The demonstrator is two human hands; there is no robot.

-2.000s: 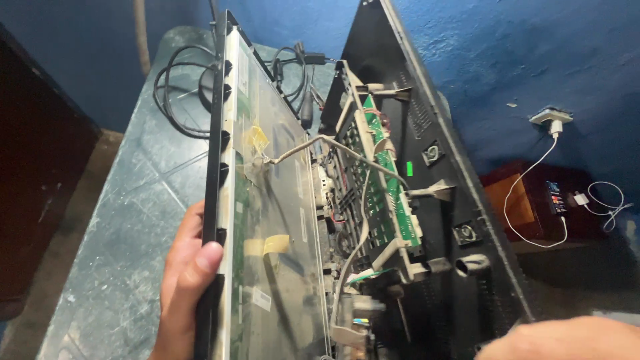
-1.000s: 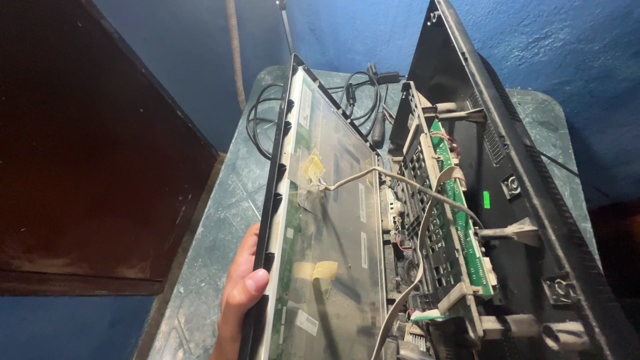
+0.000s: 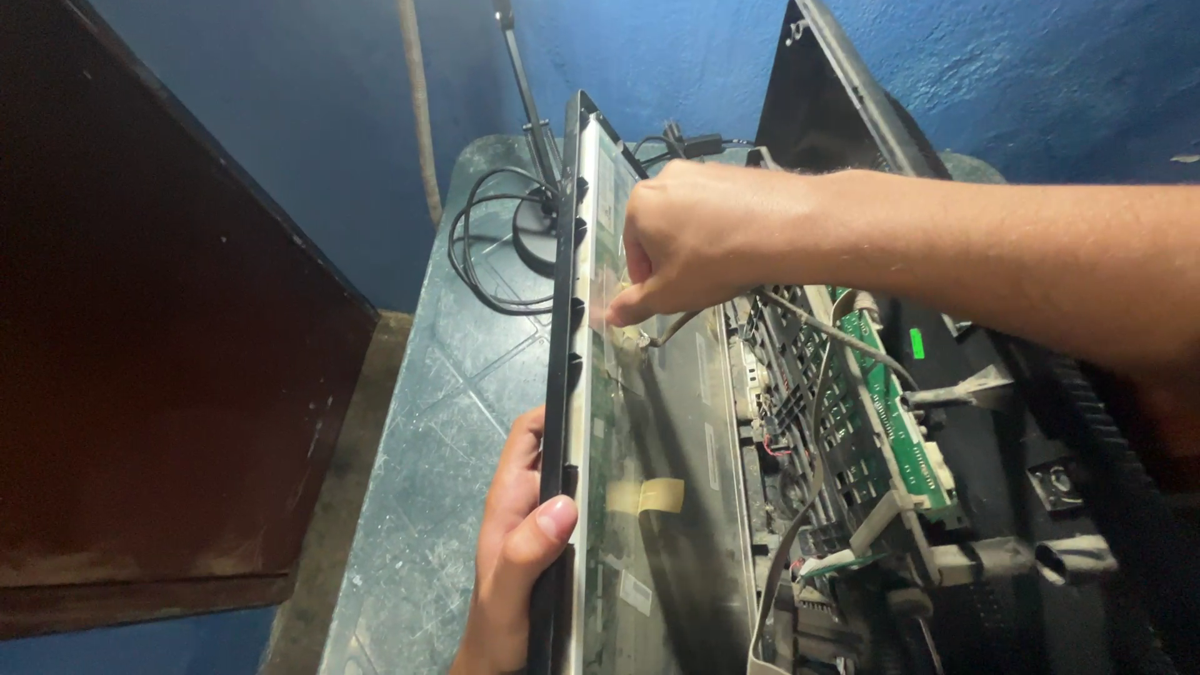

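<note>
An opened flat-screen display stands on edge. My left hand (image 3: 525, 534) grips the black frame of its display panel (image 3: 680, 572), thumb on the near face. Across the casing reaches my right arm; my right hand (image 3: 680, 248), fingers curled, has its thumb and index finger at the panel's back, beside the yellow tape where a cable (image 3: 677, 326) joins. Whether they pinch anything is hidden. Right of the panel lie a green circuit board (image 3: 900, 431) on a perforated metal chassis and the black rear cover (image 3: 994, 487). Another strip of yellow tape (image 3: 661, 495) is lower on the panel.
The dusty table (image 3: 422, 450) is beneath. A black stand (image 3: 536, 234) with a thin upright pole and a looped black cable (image 3: 469, 234) is behind the panel. A dark brown wooden piece (image 3: 159, 356) fills the left; a blue wall (image 3: 656, 66) rises behind.
My right hand, out of view one second ago, has come in from the right to the back of the panel. My left hand still holds the panel's frame.
</note>
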